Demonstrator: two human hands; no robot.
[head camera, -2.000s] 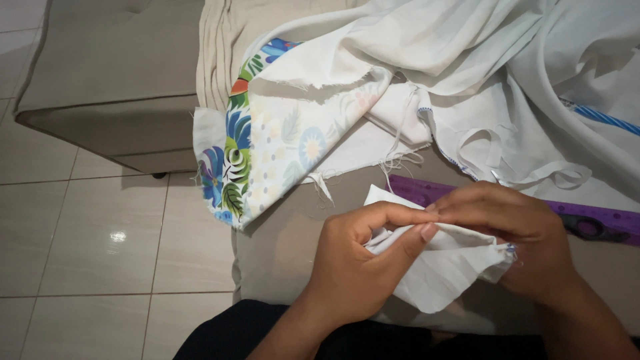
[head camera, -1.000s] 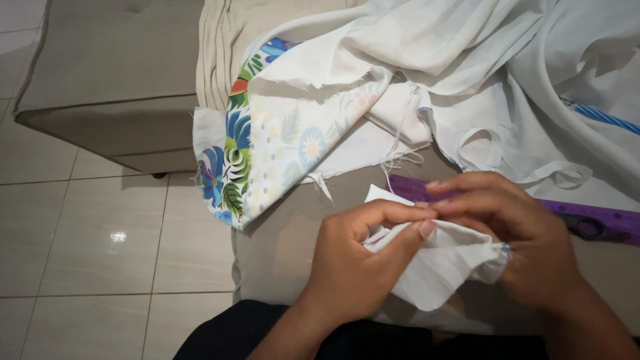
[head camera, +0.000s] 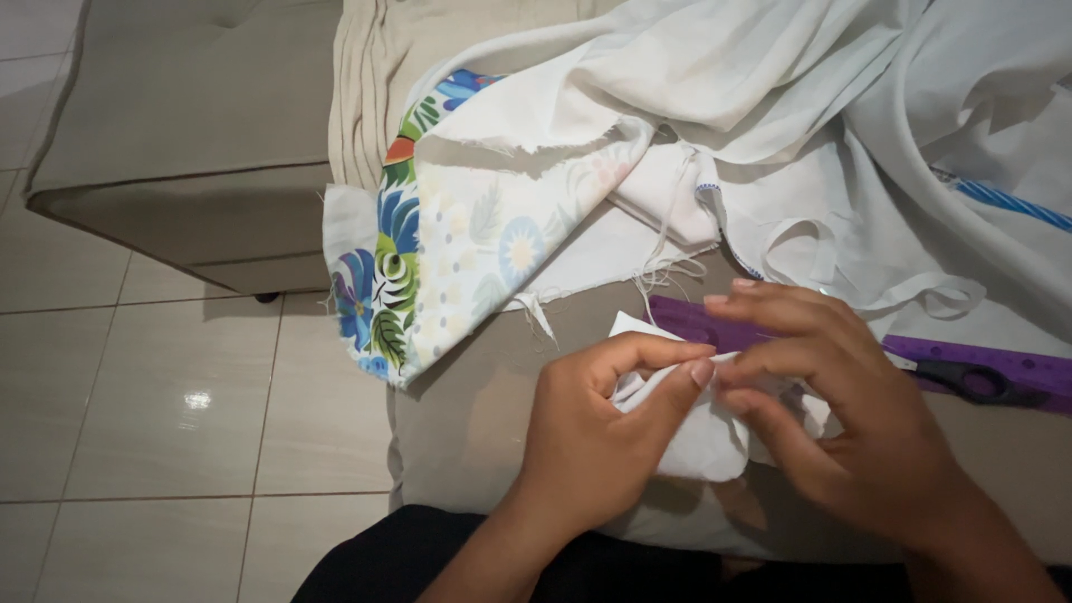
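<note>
My left hand (head camera: 620, 419) pinches the folded upper edge of a small white cloth piece (head camera: 703, 444) between thumb and index finger. Close on its right, my right hand (head camera: 821, 402) has its fingers spread and curved over the cloth's right part; whether its fingertips grip the edge cannot be told. Behind the hands lies a purple ruler (head camera: 988, 360), partly covered by them. Scissors with a dark handle (head camera: 971, 381) rest on the ruler, right of my right hand.
A floral printed cloth (head camera: 398, 251) with frayed edges lies behind and left of the hands. Large white fabric (head camera: 754, 84) and a narrow white strip (head camera: 930, 293) spread beyond. A blue striped object (head camera: 1013, 205) lies at right. A beige upholstered seat (head camera: 184, 100) stands over the tiled floor (head camera: 167, 402).
My right hand's fingers have lifted and spread from their closer hold at the cloth's edge. The cloth's right end has folded or shifted inward. My left hand has stayed nearly in place.
</note>
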